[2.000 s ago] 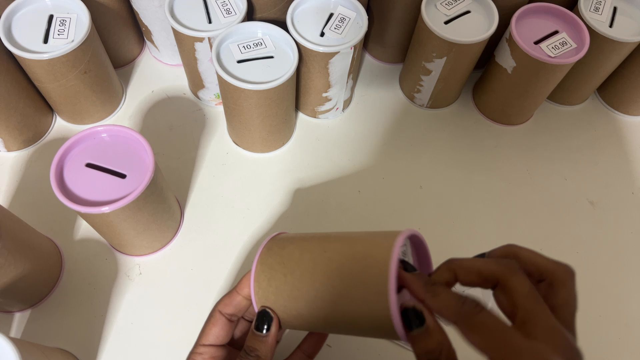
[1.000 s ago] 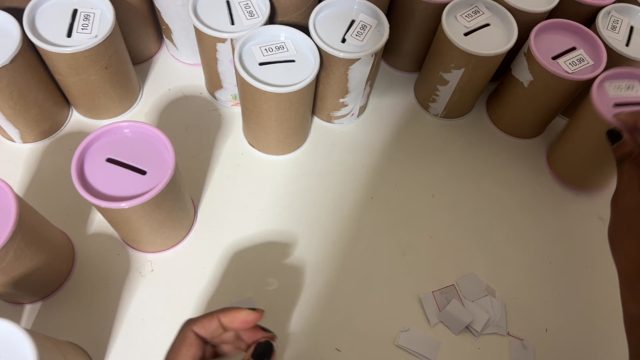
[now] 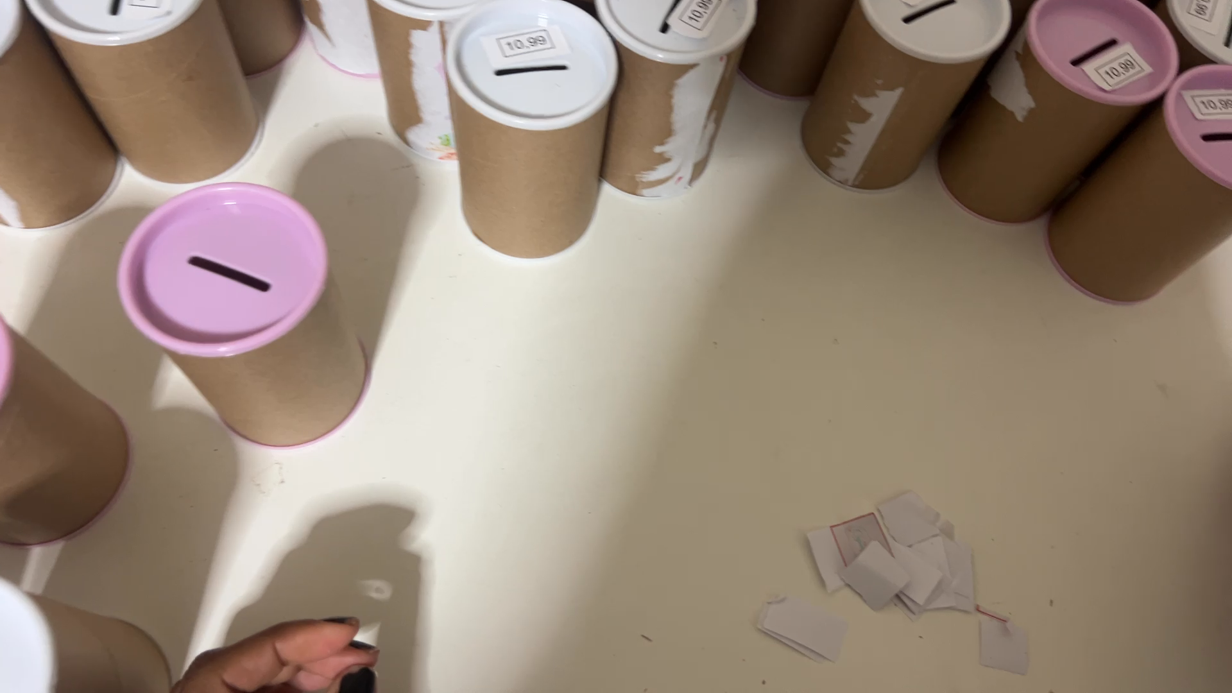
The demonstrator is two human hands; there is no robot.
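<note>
Only part of my left hand (image 3: pixel 289 659) shows, at the bottom edge left of centre, its fingers curled with dark nails; whether it holds something small cannot be told. My right hand is out of view. Nearest above my left hand stands a cardboard tube money box with a pink slotted lid (image 3: pixel 226 269), no label on it. At the far right, a pink-lidded money box (image 3: pixel 1121 221) with a price label stands beside another labelled pink-lidded box (image 3: pixel 1039 144). A pile of small white paper pieces (image 3: pixel 905 568) lies on the white table (image 3: pixel 597 433) at lower right.
Along the back stand several cardboard money boxes, among them a white-lidded one (image 3: pixel 529 164) with a price label and one with torn white paper (image 3: pixel 674 115) on its side. Another tube (image 3: pixel 58 452) stands at the left edge, and a white-lidded one (image 3: pixel 87 645) at lower left.
The pink-rimmed money box that both hands held in the earliest frame has left them. My right hand, on a pink-lidded box at the far right one second ago, has gone out of view.
</note>
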